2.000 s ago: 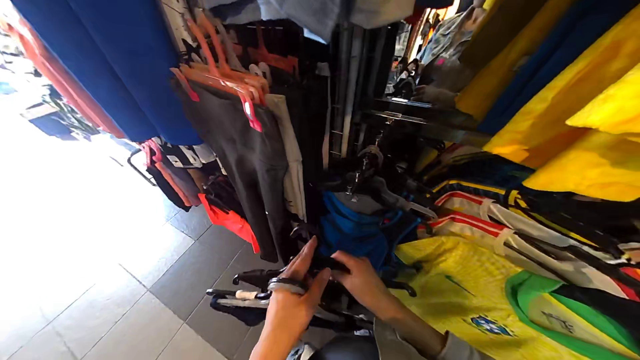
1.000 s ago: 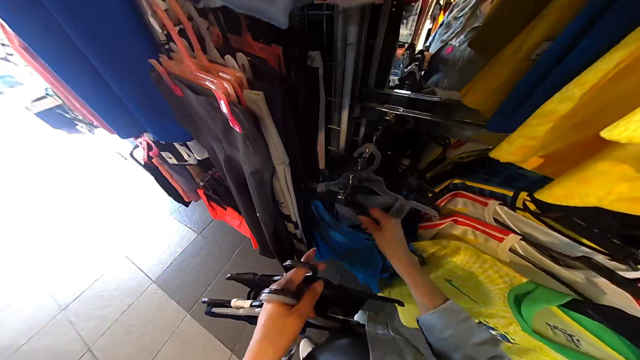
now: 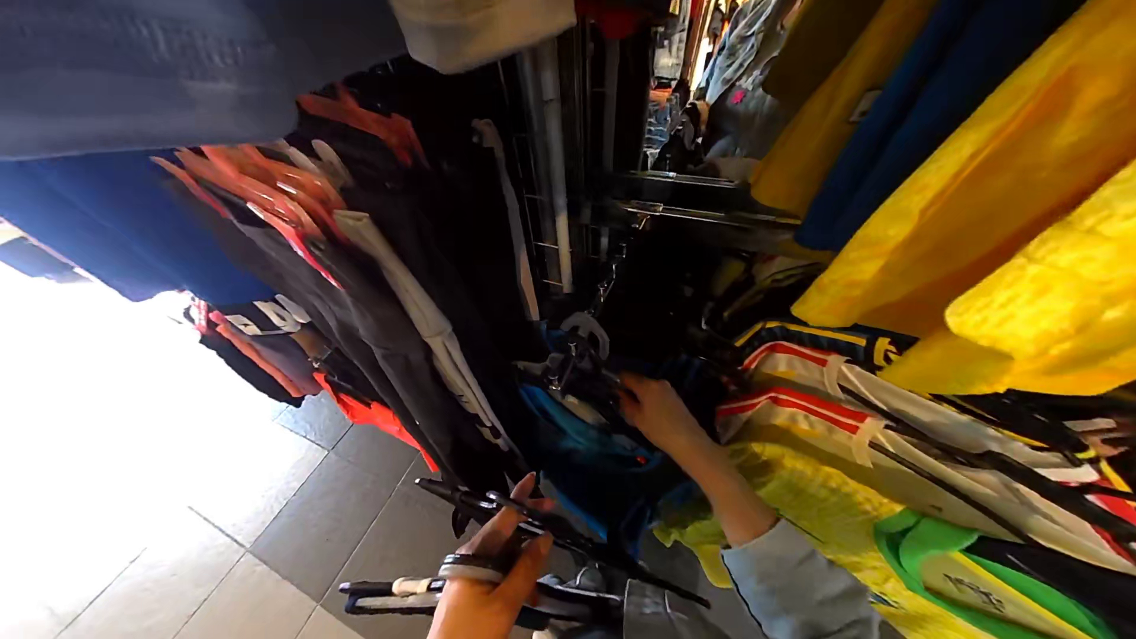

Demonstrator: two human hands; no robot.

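My left hand [image 3: 501,564], with a dark band and a light band at its wrist, is closed around several black plastic hangers [image 3: 568,541] low in the middle of the view. My right hand [image 3: 657,413], in a grey sleeve, reaches to the dark shoulder of a garment on a grey hanger [image 3: 586,333]; its fingertips are partly hidden there, and the grip is unclear. A blue garment [image 3: 577,435] hangs just left of and below that hand. A metal chain [image 3: 611,275] runs down to the hangers.
Dark trousers [image 3: 355,319] on orange hangers [image 3: 275,200] hang left. White jerseys with red stripes [image 3: 799,404], a yellow-green jersey [image 3: 799,488] and yellow garments [image 3: 967,195] crowd the right. Chrome rails [image 3: 683,211] cross behind. Grey floor tiles [image 3: 293,506] lie lower left.
Two seconds ago both hands were together at the black hangers. My right hand has since moved away, up to the garments on the chain, while my left hand stays on the black hangers.
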